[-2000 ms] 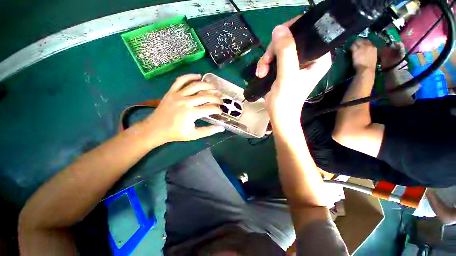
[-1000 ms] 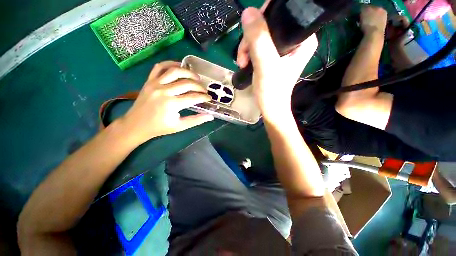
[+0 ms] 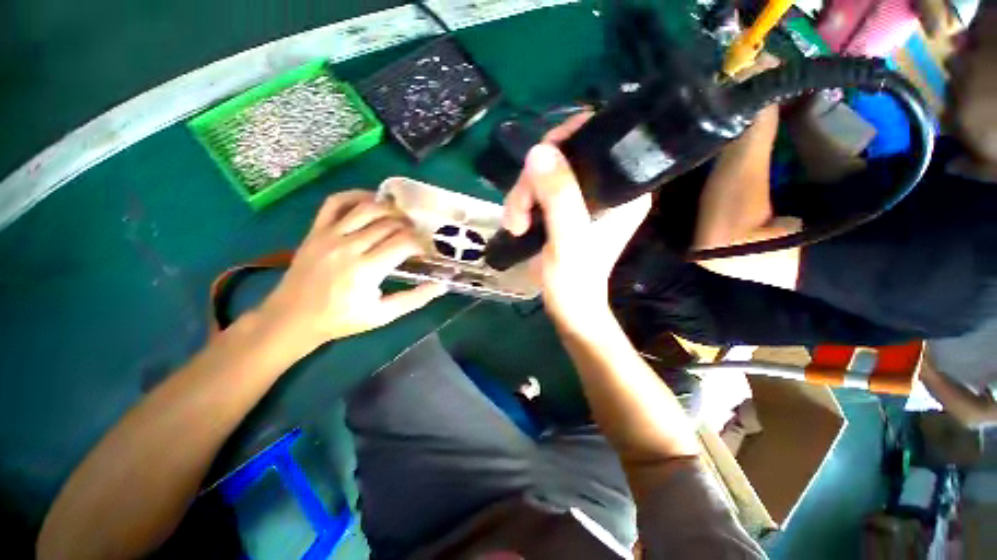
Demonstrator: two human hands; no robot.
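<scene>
An off-white plastic housing [image 3: 421, 202] lies open side up at the edge of the green bench, with a round cross-barred opening in its floor. My left hand [image 3: 352, 263] holds its left end, thumb on the near wall and fingers over the far side. My right hand [image 3: 574, 235] is wrapped around a black electric screwdriver [image 3: 640, 148]. The driver is tilted, with its tip down inside the housing just right of the round opening. The tip's exact contact point and any screw under it are hidden.
A green bin of silvery screws [image 3: 286, 137] and a black parts tray [image 3: 429, 93] stand behind the housing. A black cable [image 3: 913, 164] loops at right near another person's arm [image 3: 738, 186]. A cardboard carton [image 3: 793, 438] is below right, a blue stool [image 3: 290, 487] below left.
The driver tip has moved from the far side of the housing to the right of the round opening, nearer the near wall. The view has shifted; both hands keep their holds.
</scene>
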